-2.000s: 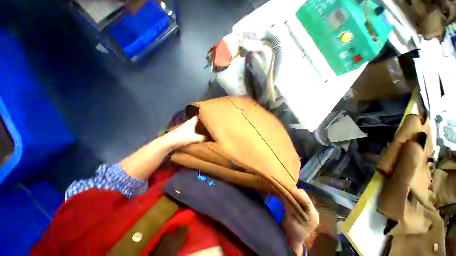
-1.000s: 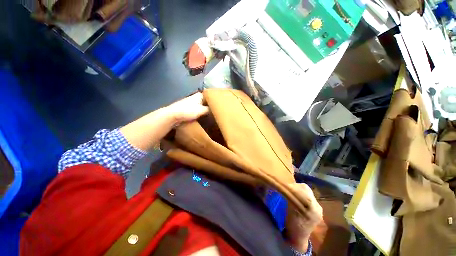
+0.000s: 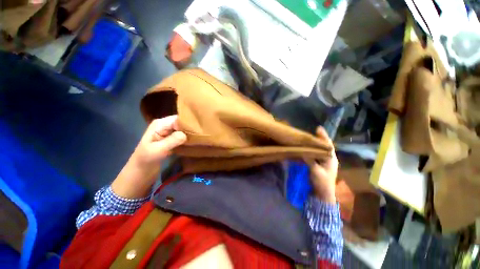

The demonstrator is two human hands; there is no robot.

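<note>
A tan-brown leather bag body (image 3: pixel 226 115) is held up in front of the grey apron. A dark opening shows at its left end, and a thin seam line runs near its top edge. My left hand (image 3: pixel 162 139) pinches the bag's lower left edge beside the opening, thumb and fingers closed on it. My right hand (image 3: pixel 323 157) grips the narrow right end, with the fingers partly behind the leather. The bag is stretched between both hands. Its underside and inside are mostly hidden.
A white-topped bench (image 3: pixel 295 58) stands ahead, with a green box (image 3: pixel 310 9) and a whitish rag bundle with a reddish end (image 3: pixel 181 48). Brown leather parts (image 3: pixel 421 110) lie on the yellow-edged table at right. Blue bins (image 3: pixel 100 55) are at left.
My left hand has moved down from the bag's top corner to its lower edge. My right hand has risen. The bag is now stretched flatter, with its left end open. The view has shifted.
</note>
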